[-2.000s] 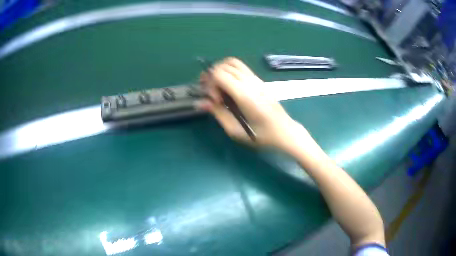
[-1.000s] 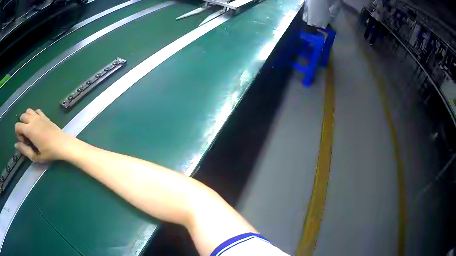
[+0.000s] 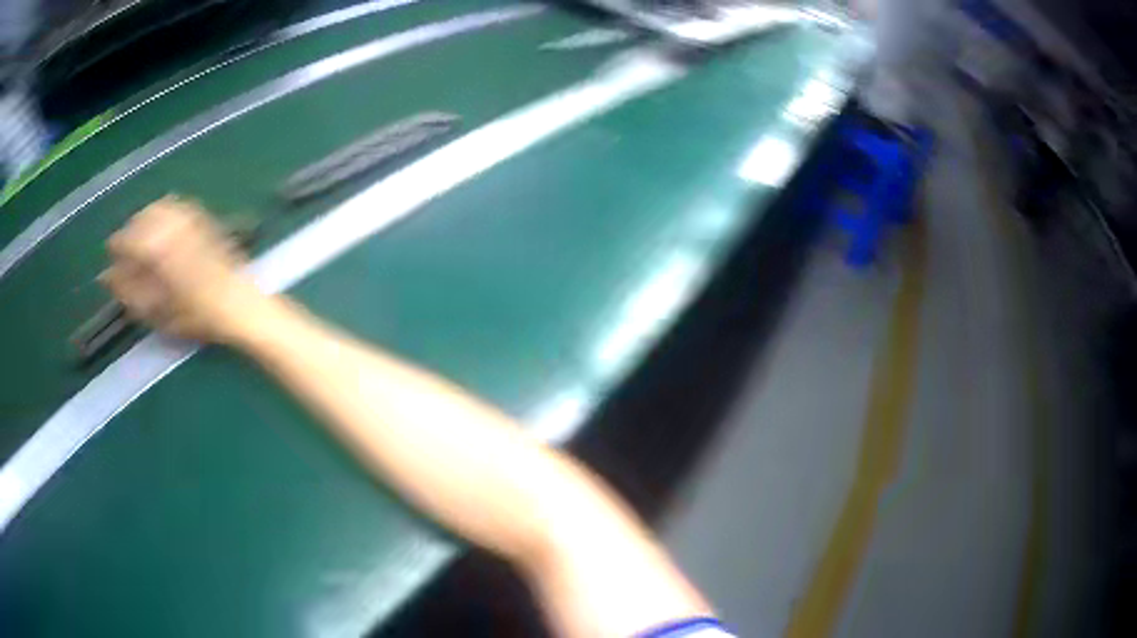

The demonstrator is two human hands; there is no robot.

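My right hand [image 3: 168, 268] is blurred at the left, over a fixture bar [image 3: 106, 329] at the belt side of the metal strip. The bar's lower-left end shows beside the hand, and a small dark piece shows at the hand's upper right. The fingers are curled, but blur and the hand's back hide whether they grip the bar or a tool. A second fixture bar [image 3: 368, 156] lies on the green belt farther up, touched by no hand. Its stations are too blurred to make out. My left hand is out of the picture.
The shiny metal strip [image 3: 374, 212] runs between the belt and the glossy green worktop [image 3: 499, 274]. Pale pointed guides [image 3: 586, 40] stand at the far end. A blue stool [image 3: 873, 181] and part of a person are beyond the worktop edge, by a yellow floor line [image 3: 879, 424].
The view has swung right since the oldest frame, where my right hand held tweezers at a bar. Since the last frame, hand and both bars sit farther right in the picture.
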